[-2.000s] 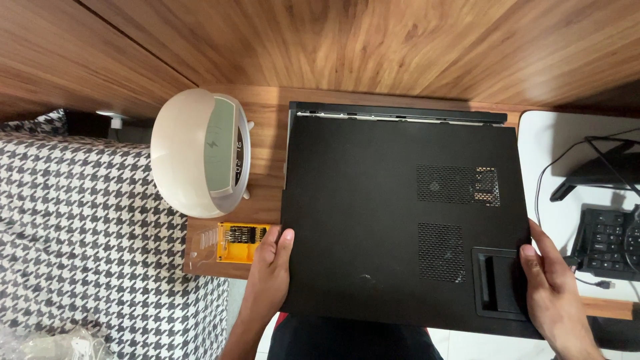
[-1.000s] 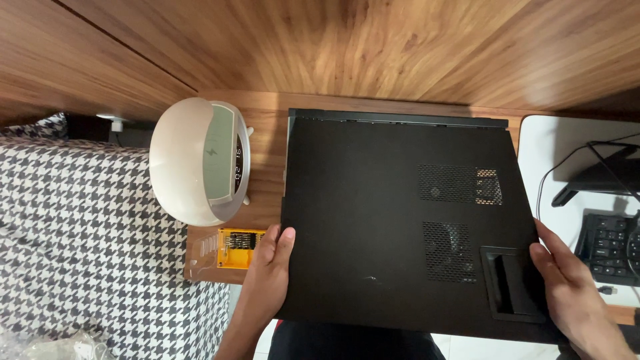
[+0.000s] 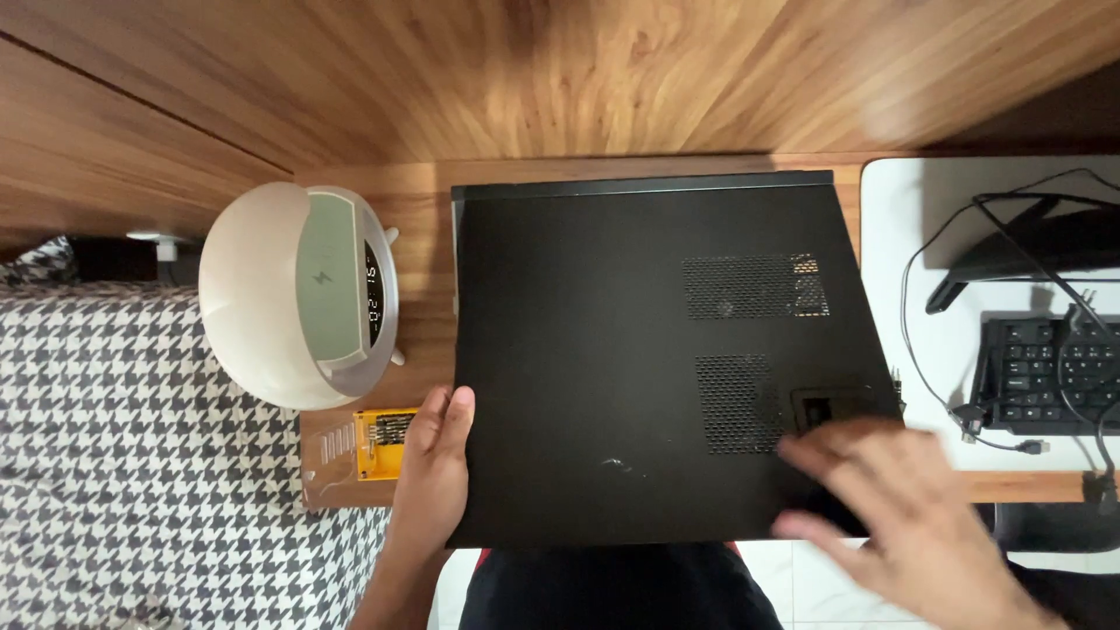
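A black metal computer case (image 3: 577, 350) lies flat before me, its side panel with two perforated vents facing up. At its left edge is my left hand (image 3: 437, 464), thumb on top and fingers against the side. My right hand (image 3: 884, 507), blurred, is over the lower right corner with thumb and fingers apart, partly covering the recessed latch (image 3: 818, 407). Whether its fingertips touch the panel I cannot tell. Close to my left hand lies a yellow screwdriver bit set (image 3: 381, 446) with a clear lid.
A round white lamp clock (image 3: 254, 297) stands left of the case. On the right, a white surface (image 3: 892, 219) holds a black keyboard (image 3: 1041, 367), loose cables and a black stand (image 3: 1006, 249). Houndstooth fabric (image 3: 131, 420) spreads at the left. A wooden panel (image 3: 595, 79) rises behind.
My right hand has left the case's right edge and moved inward over the latch corner. The top panel now meets the strip at the far edge, where a bright gap showed two seconds ago.
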